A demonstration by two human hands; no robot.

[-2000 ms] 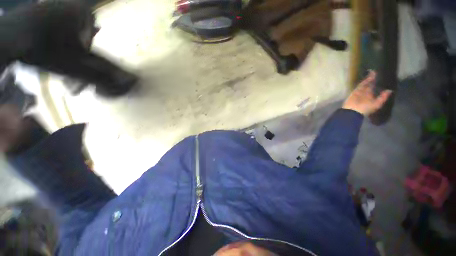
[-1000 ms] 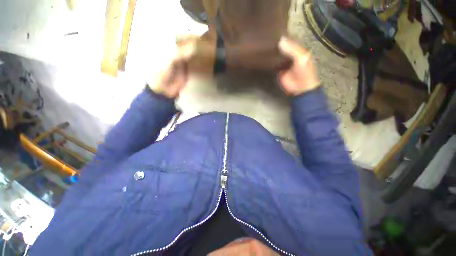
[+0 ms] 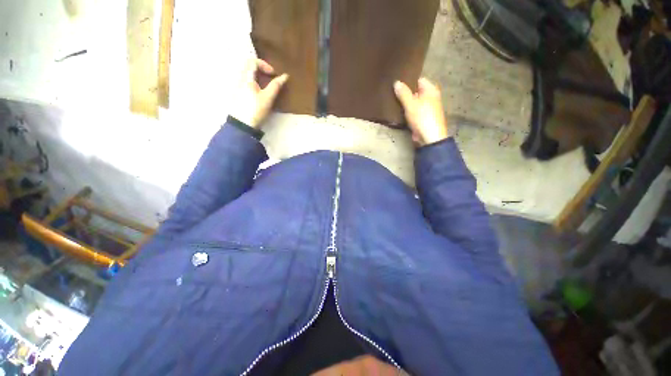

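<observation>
A brown garment panel [image 3: 368,62] lies flat on the off-white cloth of the table [image 3: 478,121], its far end cut off by the top edge of the view. A narrow dark seam strip [image 3: 324,55] runs along its middle. My left hand [image 3: 263,92] is at the panel's near left edge, thumb and finger at the border. My right hand [image 3: 423,109] is at the near right edge, fingers at the border. Whether the fingers pinch the panel or only rest on it is hard to tell.
Wooden laths [image 3: 147,59] lie at the left. The rounded rim of the iron [image 3: 482,29] shows at the top right. Brown cut pieces with black edges [image 3: 581,95] lie at the right, near a long curved piece with a pale wood edge [image 3: 607,165]. A wooden frame [image 3: 70,239] stands lower left.
The brown panel, blurred and held between both hands one second ago, now lies flat and sharp with its seam strip showing. Earlier still, my hands were wide apart and the panel was not before me.
</observation>
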